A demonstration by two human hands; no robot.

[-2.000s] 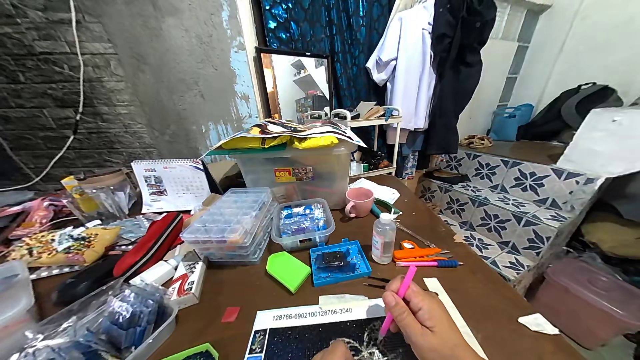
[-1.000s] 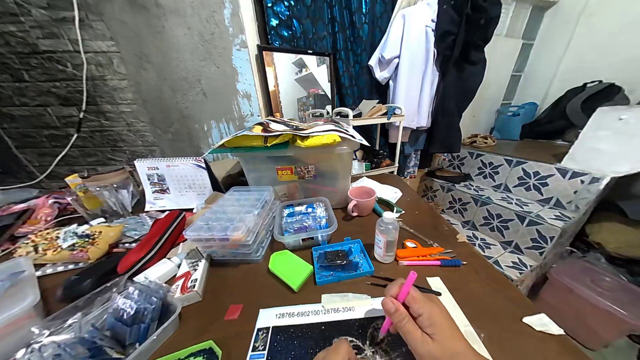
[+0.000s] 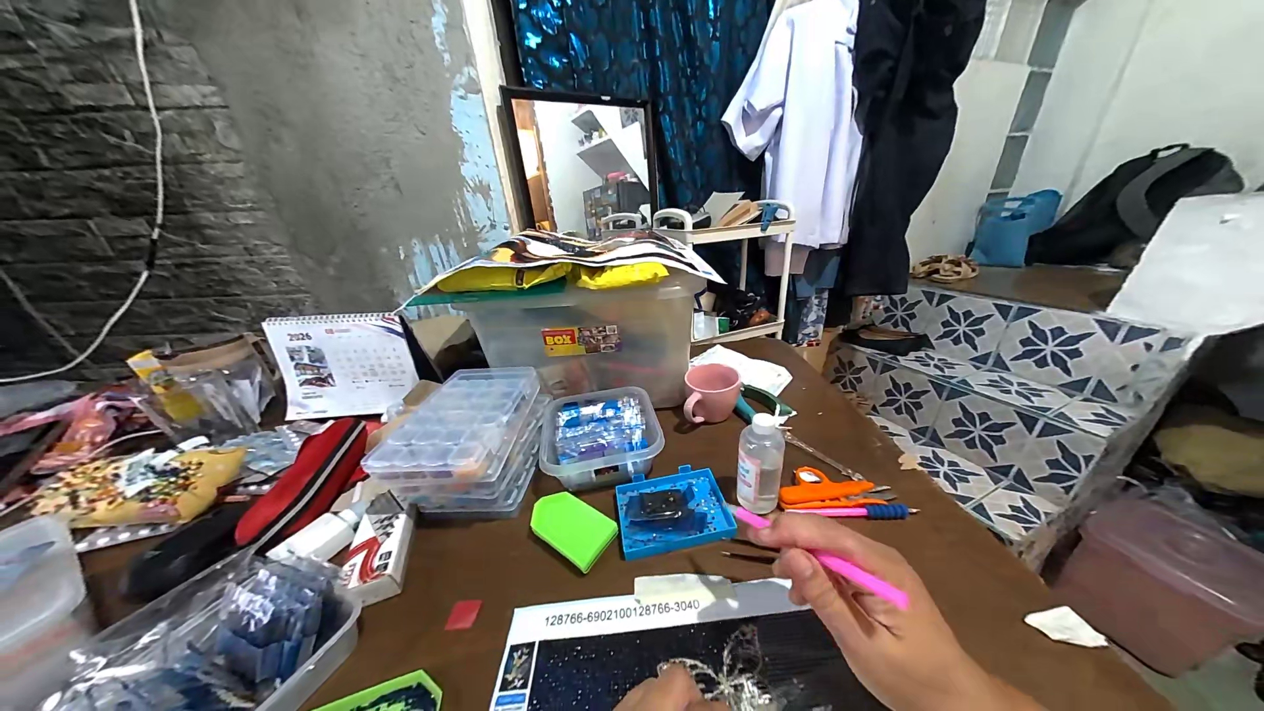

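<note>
My right hand (image 3: 859, 583) grips a pink pen-like applicator (image 3: 834, 563) between thumb and fingers, its tip pointing up and left beside the blue tray (image 3: 681, 538), which holds a small black object. My left hand (image 3: 671, 691), mostly cut off by the bottom edge, rests on the dark diamond painting canvas (image 3: 592, 667); whether it holds anything is hidden. Near its fingers a silvery, wiry-looking pattern shows on the canvas. At the bottom left of the canvas lies a green tray (image 3: 420, 681) with dark beads.
A clear bottle (image 3: 760, 464), orange-handled scissors (image 3: 829, 489) and a pink mug (image 3: 712, 393) stand or lie behind my right hand. A green plastic piece (image 3: 575, 531), a tub of packets (image 3: 602, 439), stacked organizer boxes (image 3: 454, 434) and a container of bead bags (image 3: 267, 632) are farther left.
My right hand has lifted from the canvas toward the blue tray. The pink applicator now slants up to the left, where earlier it slanted down to the left. My left hand remains low on the canvas.
</note>
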